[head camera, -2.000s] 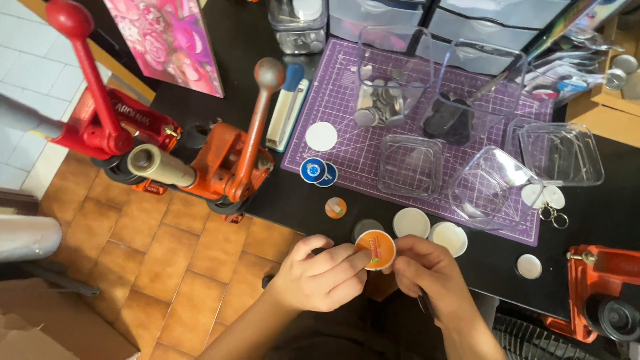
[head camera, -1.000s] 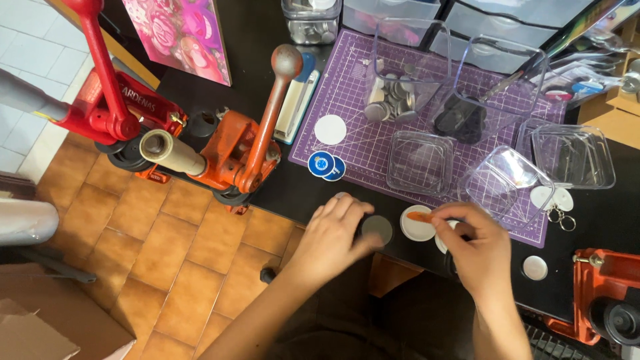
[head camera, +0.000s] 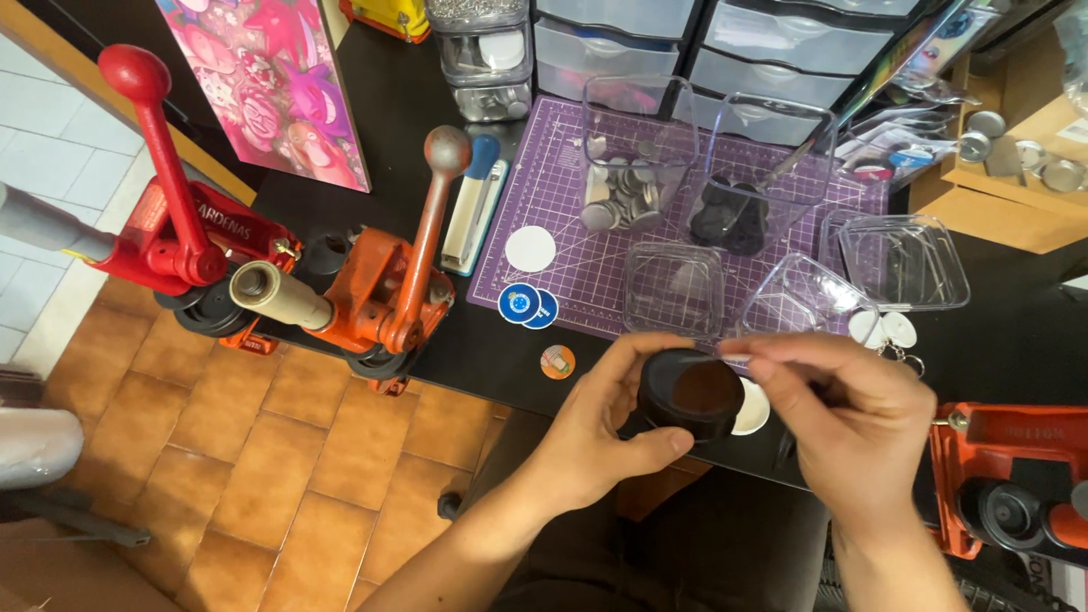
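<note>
My left hand (head camera: 608, 425) grips a black round cylindrical piece (head camera: 690, 393), tilted near the table's front edge. My right hand (head camera: 837, 399) pinches a thin pale flat piece (head camera: 736, 358), seen edge-on, against the upper right rim of the black piece. Partly behind my right fingers lies a white round disc (head camera: 751, 406). A small orange printed disc (head camera: 558, 362) rests left of my left hand. Two overlapping blue printed discs (head camera: 519, 303) and a white paper disc (head camera: 530, 249) lie farther back, at the cutting mat's left edge.
Red (head camera: 212, 221) and orange (head camera: 382, 297) lever presses stand left, another orange press (head camera: 1003, 476) right. On the purple cutting mat (head camera: 586, 153) are clear plastic bins (head camera: 642, 127) with metal and black parts. Drawers (head camera: 608, 68) stand behind; a cardboard box (head camera: 986, 208) is at right.
My left hand, empty one second ago, now holds the black cylindrical piece. My right hand has brought a thin piece to its rim. The orange disc between my hands two seconds ago no longer shows there.
</note>
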